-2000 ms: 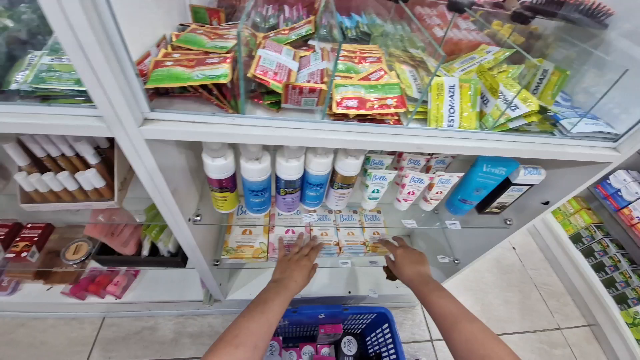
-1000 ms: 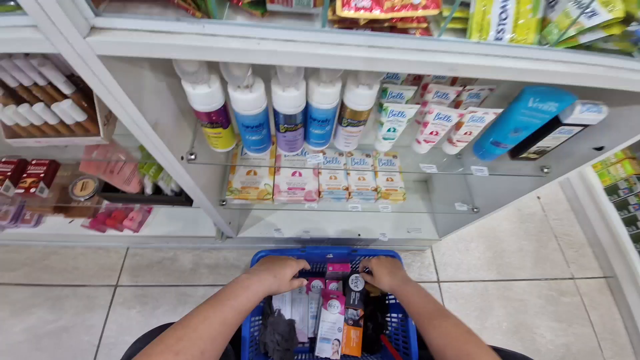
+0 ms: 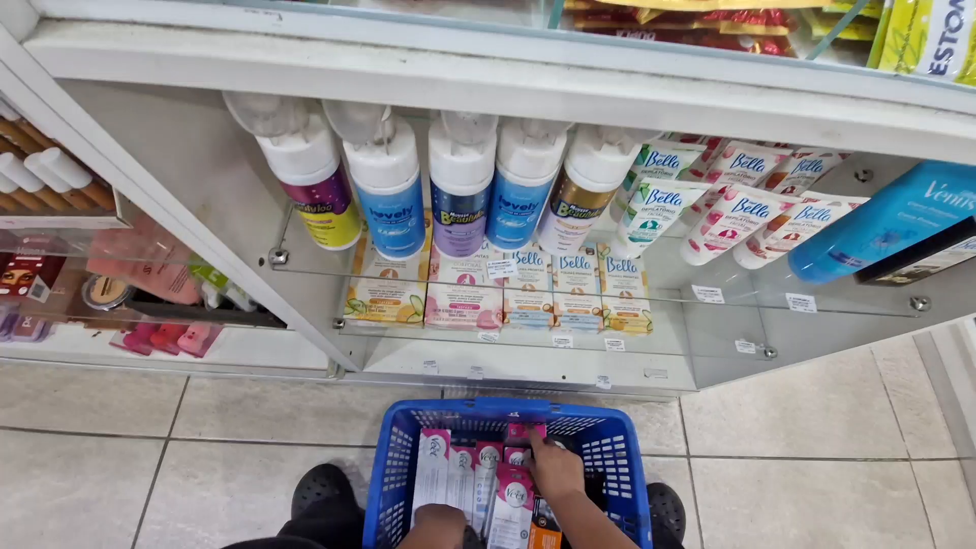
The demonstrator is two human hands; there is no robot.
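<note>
A blue plastic shopping basket (image 3: 515, 406) stands on the floor between my feet. White-and-pink Veet boxes (image 3: 509, 507) and an orange-and-black box (image 3: 544, 526) lie in it. My right hand (image 3: 555, 465) reaches into the basket, its fingertips on a pink box (image 3: 526, 433) at the far side. Low in the basket, at the left, my left hand (image 3: 441, 522) is beside the Veet boxes; its fingers are hidden. In front, foam pump bottles (image 3: 460, 187) stand on a glass shelf, with Bella tubes (image 3: 657, 213) beside them. Bella wax strip boxes (image 3: 576, 293) stand on the glass shelf below.
A white cabinet frame (image 3: 457, 76) runs across above the bottles. At the right lie a blue Venus bottle (image 3: 884, 221) and a black package. Cosmetics, including a compact (image 3: 107, 292), fill the left compartment. My dark clogs (image 3: 324, 492) flank the basket on the tiled floor (image 3: 778, 427).
Both hands have left the basket's far rim, where they were a second ago, and are inside it. Earlier they were at the lower glass shelf by the wax strip boxes. The view has moved closer.
</note>
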